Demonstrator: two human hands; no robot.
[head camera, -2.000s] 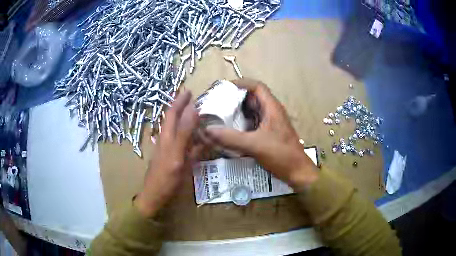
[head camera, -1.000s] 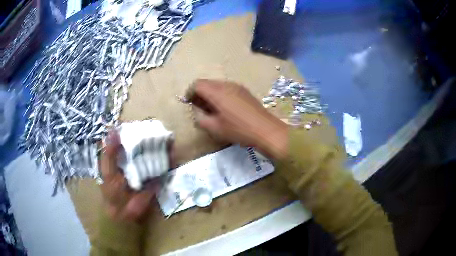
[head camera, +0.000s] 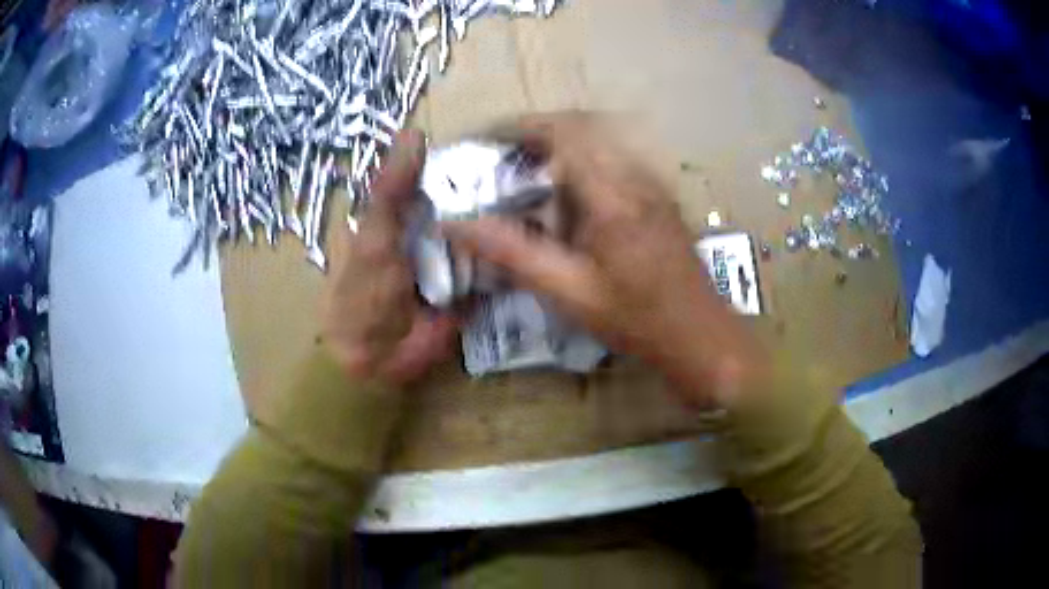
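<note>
Several stacked white plastic bodies are between my two hands, above the cardboard mat. My left hand holds the stack from its left side. My right hand is blurred and lies over the right side of the stack, with fingers reaching across its front. Whatever its fingertips touch is too blurred to tell. The white backing card lies under the hands; its middle is hidden by my right hand. The grease cup is not visible.
A large pile of forked metal shafts lies at the upper left. Small metal fittings are scattered at the right. A white scrap lies at the right edge. A pale board and a clear plastic bag are at left.
A second ago my right hand was away from the stack over the mat; now it is back on the bodies. My left hand still holds them. The camera view has shifted.
</note>
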